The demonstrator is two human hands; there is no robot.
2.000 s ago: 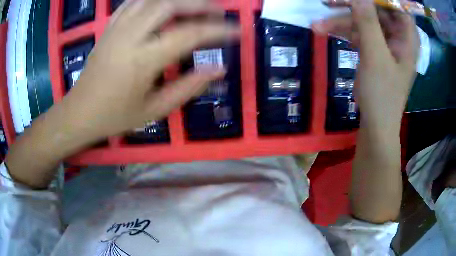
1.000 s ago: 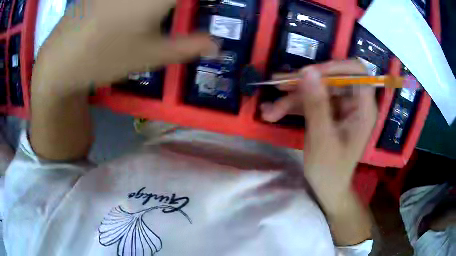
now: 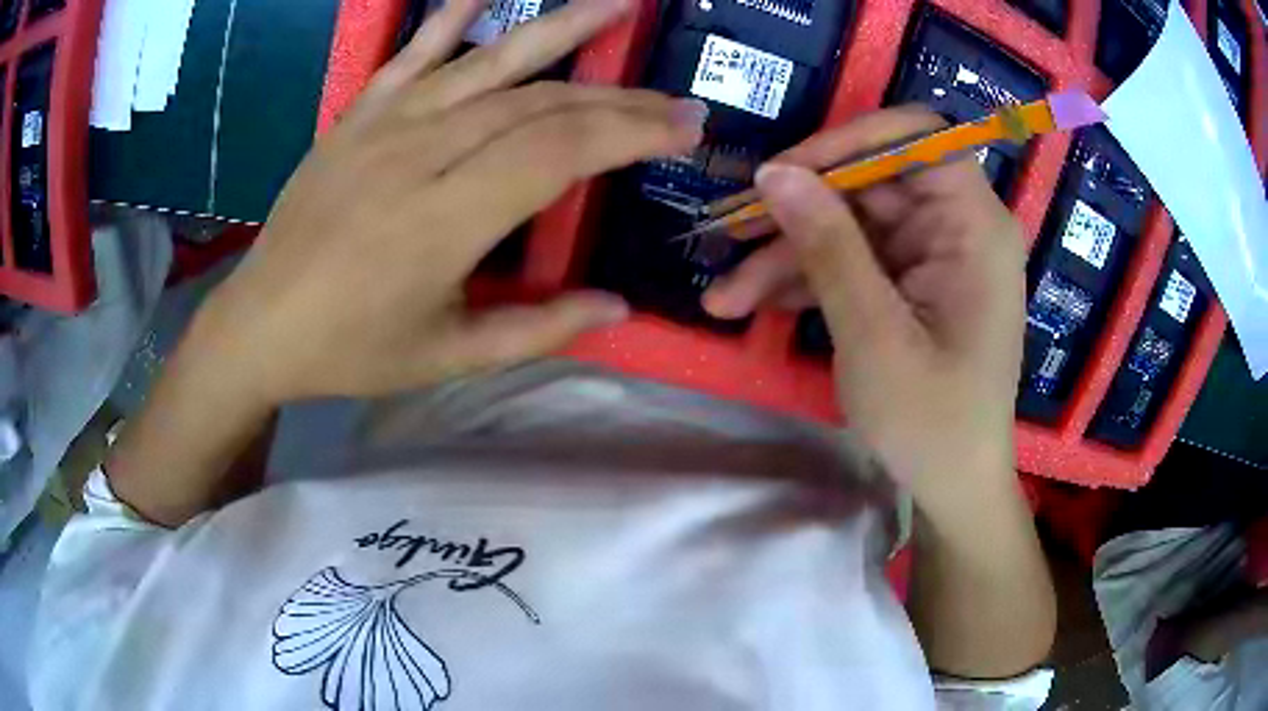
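My right hand (image 3: 904,264) holds the orange tweezers (image 3: 904,157), with a pink end, like a pen. Their metal tip is over the lower part of an open-backed black phone (image 3: 744,77), below its white label. My left hand (image 3: 431,222) is spread, palm down, over the pockets left of that phone, its index fingertip at the phone's left side. No object shows in it. The phone lies in a pocket of the red foam tray (image 3: 1085,454). Whether a small part is at the tweezer tip, I cannot tell.
A white curling sheet (image 3: 1189,167) lies over the tray's right side. More phones sit in pockets to the right. White strips (image 3: 132,63) lie on the green mat (image 3: 250,104) at left. Another red tray (image 3: 70,181) is at the far left. People's sleeves show at both sides.
The tweezers have come from the upper right to the phone's lower part; a dark piece seen at their tip one second ago is no longer distinct. The left hand is lower, fingers spread. The view has shifted.
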